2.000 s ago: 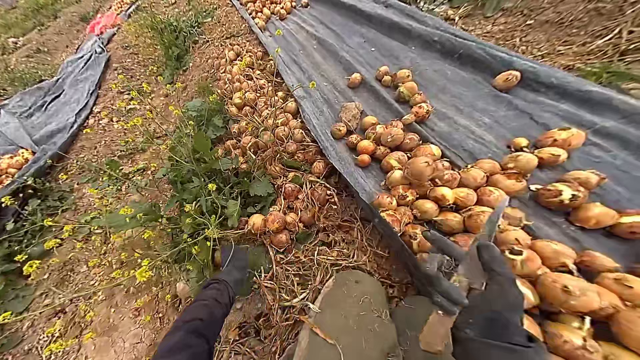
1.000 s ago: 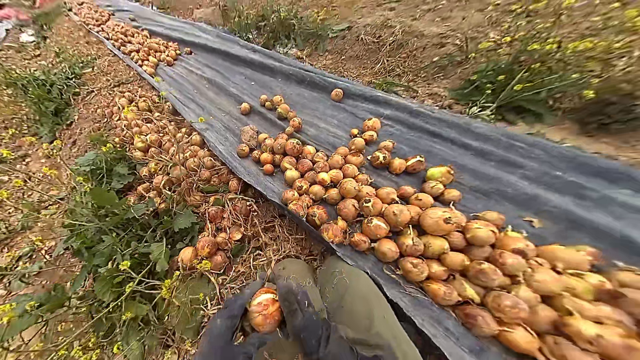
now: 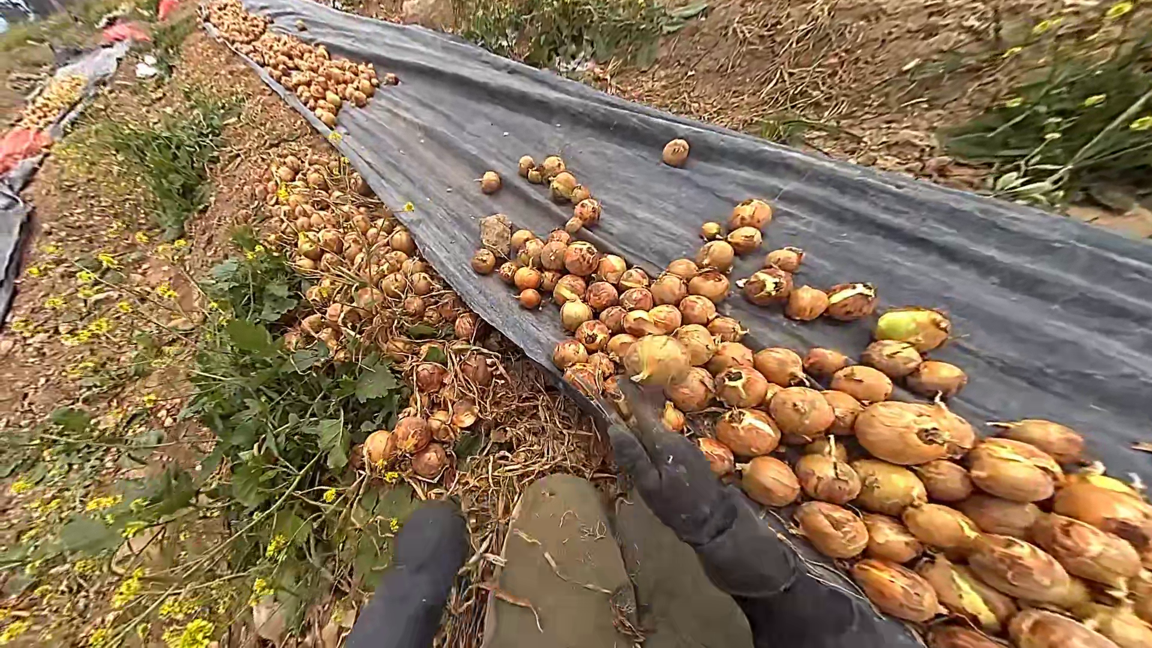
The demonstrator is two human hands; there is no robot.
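My left hand [image 3: 427, 558], in a dark glove, is low at the left of my knee, close to the weeds and a few onions [image 3: 414, 436] with dry tops. Its fingertips are hidden, and whether it holds anything is unclear. My right hand [image 3: 670, 477], also gloved, reaches to the near edge of the dark fabric sheet [image 3: 900, 243], its fingers blurred. A narrow thing [image 3: 623, 400] by its fingertips cannot be made out. Just beyond the fingers a pale, slightly blurred onion [image 3: 657, 360] lies on or over the pile of trimmed onions [image 3: 801, 412].
A long row of untrimmed onions with dry stalks [image 3: 360, 261] runs along the soil left of the sheet. More onions [image 3: 306, 72] lie farther up the sheet. Green weeds [image 3: 279, 396] with yellow flowers grow at left. My covered knees [image 3: 562, 567] are at the bottom centre.
One second ago both hands were together around an onion in front of my knees. They are now apart, the right at the sheet and the left lower left, and that onion is no longer between them.
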